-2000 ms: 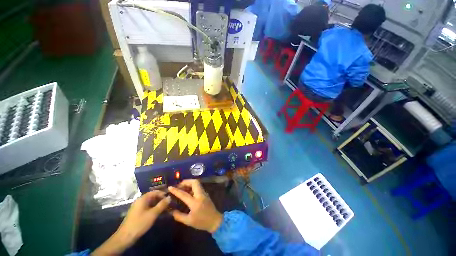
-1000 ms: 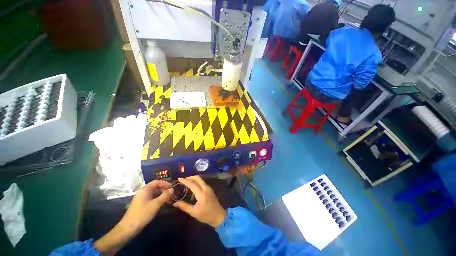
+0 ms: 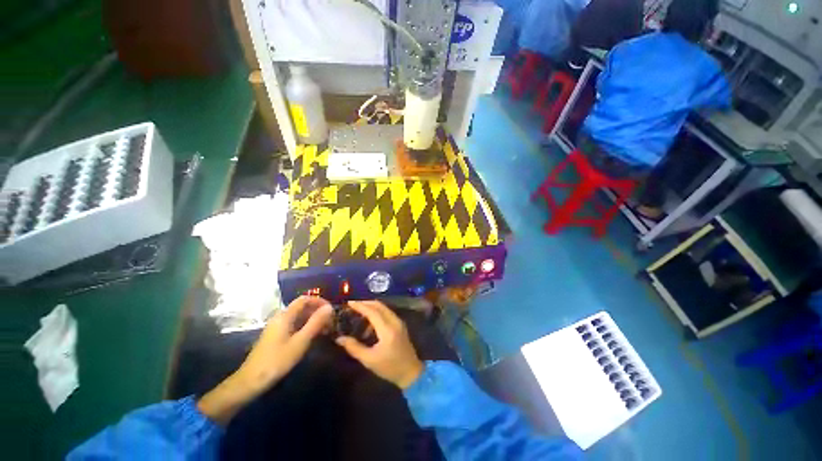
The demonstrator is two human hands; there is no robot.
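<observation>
A small dark round part [image 3: 345,322] is held between my two hands in front of the machine's front panel. My left hand [image 3: 293,335] grips its left side with the fingertips. My right hand [image 3: 383,340] grips its right side with thumb and fingers. The fingers partly hide the part, and it is blurred. Behind it stands the dispensing machine with its dark blue front panel [image 3: 413,282]. Its white cylinder [image 3: 421,120] is above the orange-brown fixture [image 3: 422,160] on the bed.
A white foam tray [image 3: 81,257] with dark parts stands on the green bench at left, near a crumpled cloth [image 3: 56,356]. A white pile [image 3: 236,261] lies against the machine. Another foam tray [image 3: 577,396] is low at right. A person in blue [image 3: 653,94] sits beyond.
The view has shifted, so the machine and trays appear farther right. Both hands still hold the round part, which shows less clearly between the fingers than one second ago.
</observation>
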